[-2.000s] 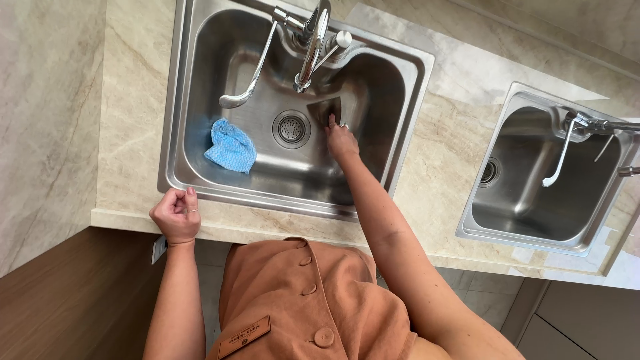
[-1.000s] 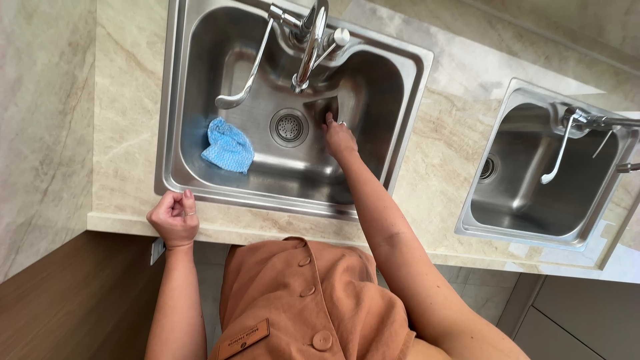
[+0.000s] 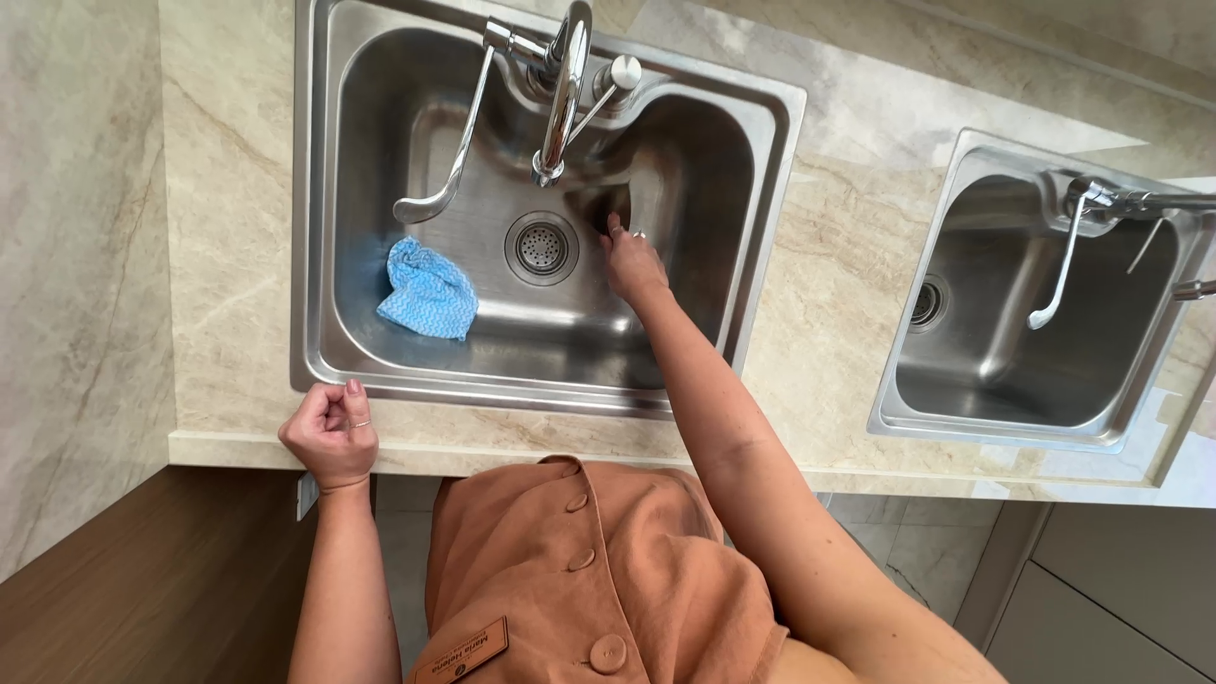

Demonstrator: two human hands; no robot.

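Note:
Inside the larger stainless steel sink [image 3: 494, 380], my right hand [image 3: 629, 255] reaches down with its fingertips at a dark, flat, roughly triangular piece [image 3: 604, 201], right of the drain strainer [image 3: 541, 249]. Whether the fingers grip this piece or only touch it cannot be told. My left hand [image 3: 332, 427] is curled into a loose fist at the counter's front edge, by the sink's lower left corner, with nothing visible in it. A crumpled blue and white patterned cloth [image 3: 427, 294] lies in the sink, left of the drain.
A chrome faucet [image 3: 568, 95] arches over the sink, with a long lever handle [image 3: 465, 152] on its left and a chrome dispenser or knob [image 3: 624, 74] on its right. A smaller steel sink [image 3: 1035, 304] with its own lever faucet [image 3: 1092, 195] stands at the right in the stone counter [image 3: 817, 380].

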